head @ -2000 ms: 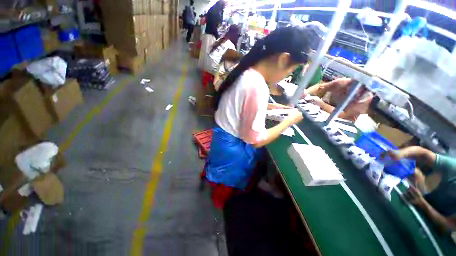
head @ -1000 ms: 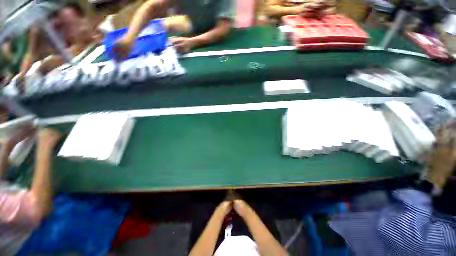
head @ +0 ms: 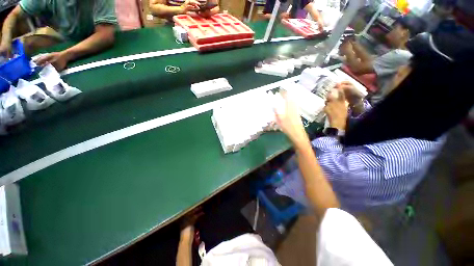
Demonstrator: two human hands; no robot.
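Observation:
A row of white retail boxes [head: 241, 117] lies side by side on the green worktop, right of centre. My right hand [head: 287, 113] reaches over the right end of this row. Its fingers blend with the bright white boxes, so I cannot tell whether it grips one. My left hand [head: 190, 219] is low, just below the worktop's front edge, small and dark; its fingers and anything in them cannot be made out. One white box [head: 211, 87] lies alone on the belt behind the row.
Bagged products [head: 35, 96] and a blue bin [head: 13, 65] are at far left. Red compartment trays [head: 214, 30] are stacked across the line. White boxes [head: 11, 221] stand at lower left. A worker in a striped garment [head: 374, 166] sits close on my right. Metal posts rise behind.
The view has swung right. My hands were together at my lap; my right hand has moved up and forward to the box row, while my left hand stays low by the worktop edge.

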